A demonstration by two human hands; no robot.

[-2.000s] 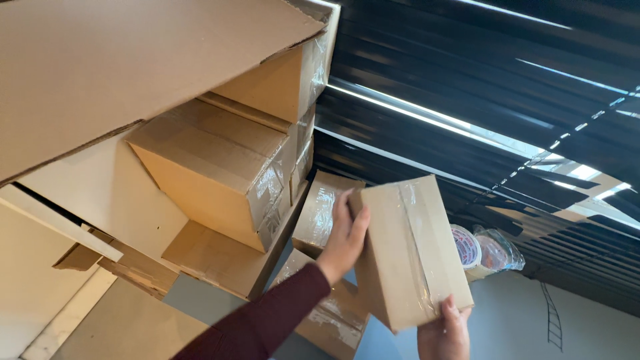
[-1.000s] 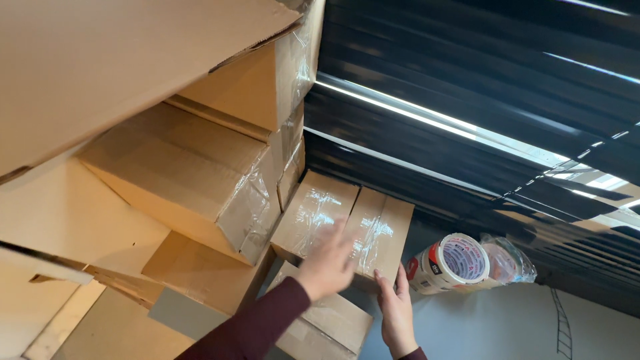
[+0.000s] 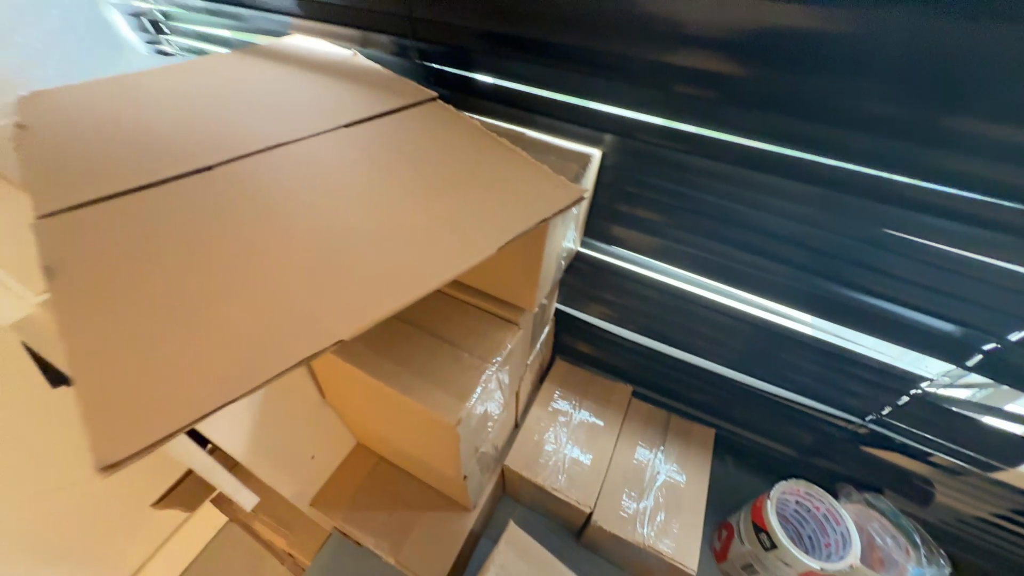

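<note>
Neither of my hands shows in the head view now. Two taped cardboard boxes stand side by side at the lower middle, a left one and a right one. Left of them, a larger taped cardboard box rests among stacked boxes, under a big flat cardboard sheet with a dark seam across it. Part of another box shows at the bottom edge.
Rolls of tape stand at the lower right, beside a roll in clear plastic wrap. Dark window blinds run along the back and right. A grey surface shows at the bottom.
The box I held two seconds ago now stands beside another taped box. Both my hands have left the view, which has swung to the left.
</note>
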